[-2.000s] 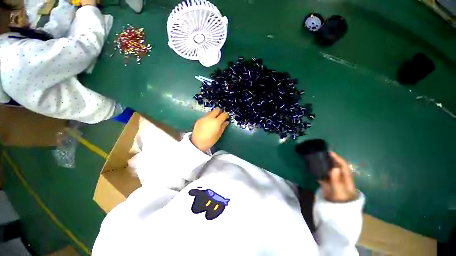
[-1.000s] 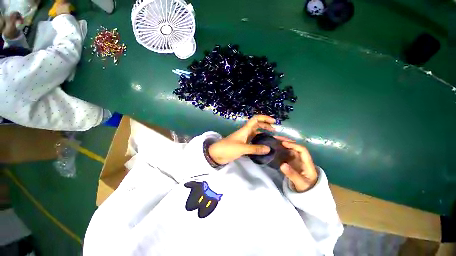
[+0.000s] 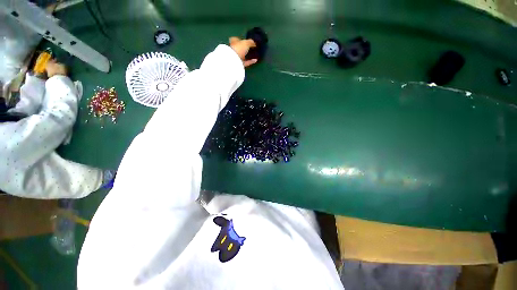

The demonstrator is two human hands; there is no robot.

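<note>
My left hand (image 3: 241,50) is stretched to the far side of the green bench, with its thumb and fingers around the left side of a black housing (image 3: 258,43). The housing's details are too dark to tell. My right hand is not in view. A heap of small glossy black fittings (image 3: 258,131) lies on the bench in front of me, its left part hidden by my sleeve.
A white fan (image 3: 153,79) lies left of my forearm. Black housings (image 3: 354,52) (image 3: 446,68) and white-faced discs (image 3: 330,48) (image 3: 162,38) are farther back. A neighbour's dotted sleeve (image 3: 48,119) and small red-gold parts (image 3: 106,104) are left. A cardboard box (image 3: 414,243) is lower right.
My left hand has moved from near my body to the far side of the bench, with a black housing in it. My right hand has let go of the housing and left the view.
</note>
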